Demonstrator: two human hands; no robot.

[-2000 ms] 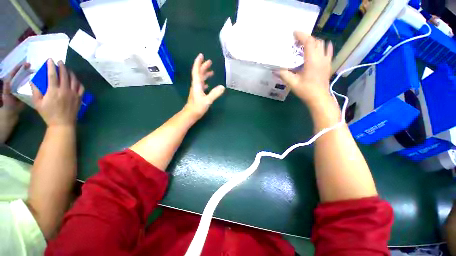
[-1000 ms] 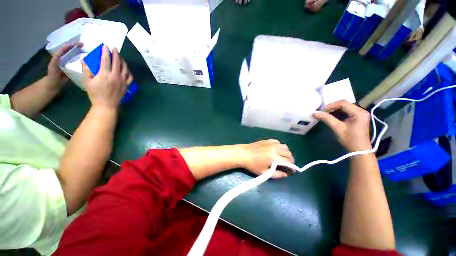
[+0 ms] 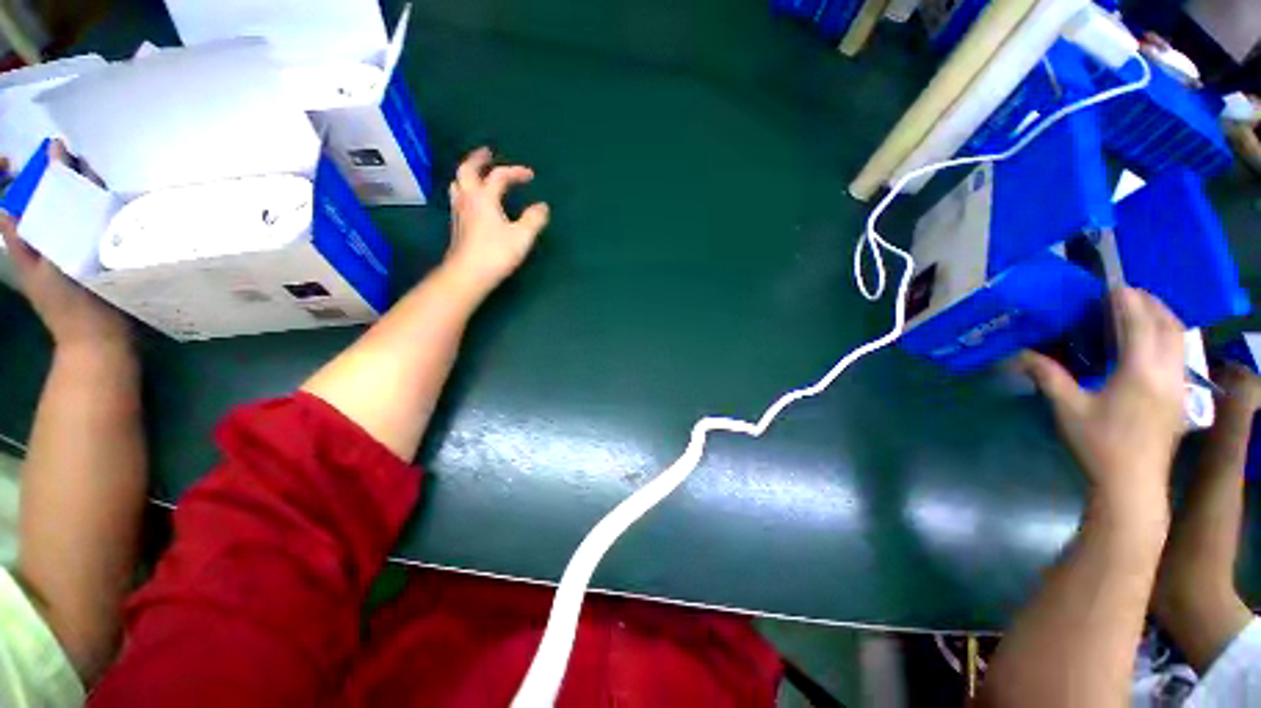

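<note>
An open retail box (image 3: 228,302) with a white printed front and a blue side stands at the left, lid up. A white unit (image 3: 208,221) with rounded ends lies in it. My left hand (image 3: 491,221) is open and empty above the green bench, right of the boxes. At the right, blue-sided open boxes (image 3: 989,311) stand close together. My right hand (image 3: 1123,394) is at the near side of these boxes, thumb and fingers apart. Its fingertips overlap a dark opening between blue panels, so whether it grips anything is unclear.
Another open box (image 3: 380,150) stands behind the left one. Another worker's arm (image 3: 97,401) reaches to the left box. A second person's arm (image 3: 1217,512) is at the far right. A white cable (image 3: 650,491) crosses the view. Pale rails (image 3: 954,104) stand at the upper right.
The open box in front of me has moved left, beside the neighbour's boxes. My left hand has lifted off the bench and opened. My right hand has moved right to the blue-sided boxes.
</note>
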